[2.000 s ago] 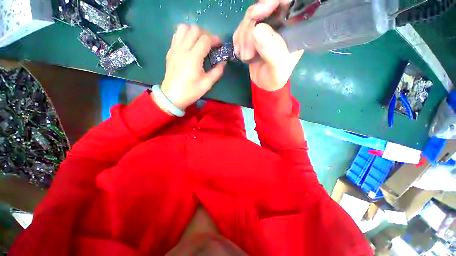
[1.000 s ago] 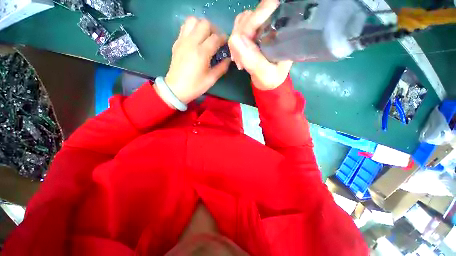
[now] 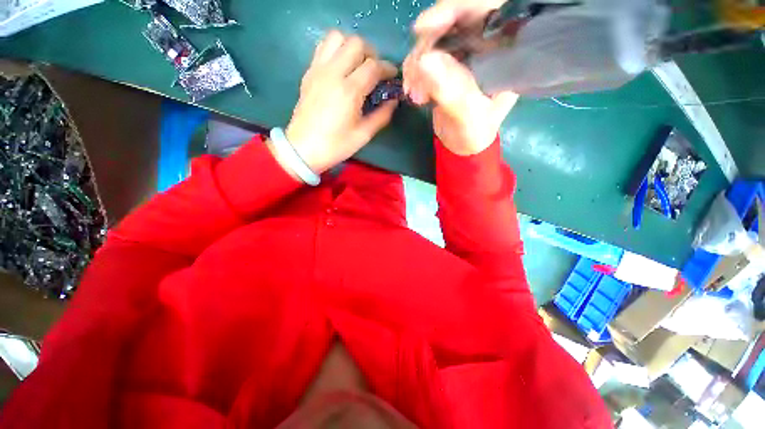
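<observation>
My left hand (image 3: pixel 340 105), with a pale band at the wrist, holds a small dark circuit board (image 3: pixel 383 95) in its fingertips over the green bench. My right hand (image 3: pixel 457 84) is wrapped around the front part of a large grey electric screwdriver (image 3: pixel 562 52), which lies sideways and is blurred. The tool's nose is hidden behind my right fingers, close to the board. I cannot tell whether its tip touches the board.
Circuit boards (image 3: pixel 210 74) lie at the bench's left beside a white box (image 3: pixel 33 12). A carton of boards (image 3: pixel 46 184) stands below left. At the right are a parts box (image 3: pixel 678 172) with blue-handled cutters (image 3: pixel 651 198), and blue trays (image 3: pixel 592 297) below. Tiny bits lie beyond my hands.
The screwdriver's body has swung and shifted; its rear end now sits further right than one second ago. Both hands have moved slightly right. The board remains in my left fingertips.
</observation>
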